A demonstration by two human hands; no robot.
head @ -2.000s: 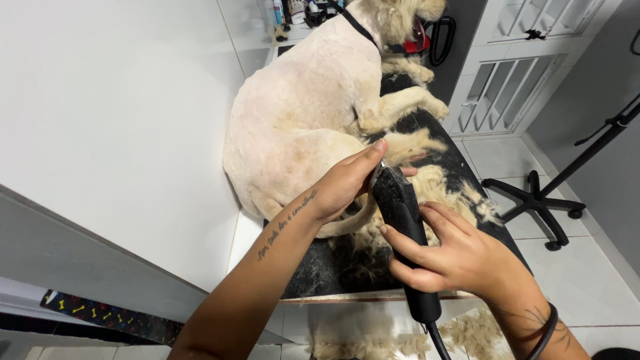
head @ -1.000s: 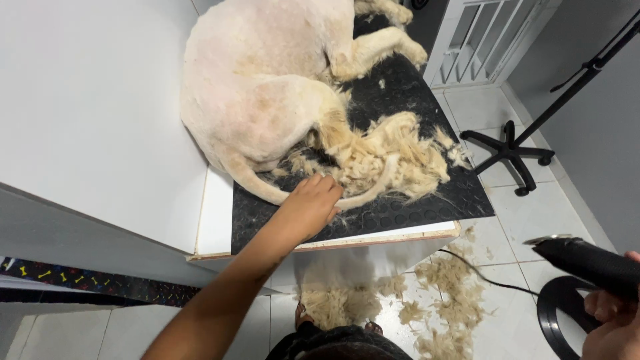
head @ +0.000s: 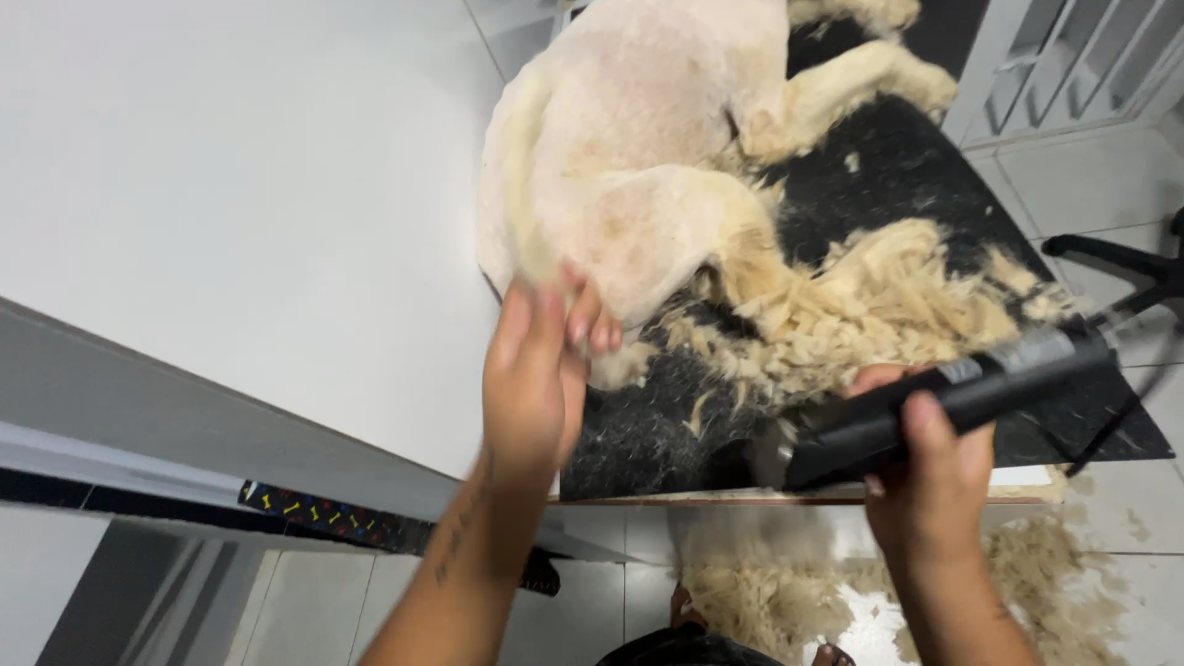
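A light-coloured dog (head: 638, 139) with closely clipped fur lies on its side on a black rubber mat (head: 925, 176), its head out of frame. My left hand (head: 536, 370) grips the dog's tail (head: 525, 176) near its end, and the tail runs up along the rump. In my right hand (head: 930, 472) is a black electric clipper (head: 943, 402), its blade end pointing left over the front edge of the mat, clear of the dog. A pile of cut fur (head: 888, 305) lies beside the dog's hind leg. The hands are slightly blurred.
A white wall panel (head: 231, 213) stands close on the left. More cut fur (head: 768, 601) lies on the tiled floor below the table edge (head: 740, 499). At the right are a black wheeled stand base (head: 1119, 259) and a white barred gate (head: 1064, 74). The clipper's cord hangs at the right.
My left hand has lifted the tail from the mat, where it lay one second ago, toward the rump. My right hand has brought the clipper in from the far right, over the mat.
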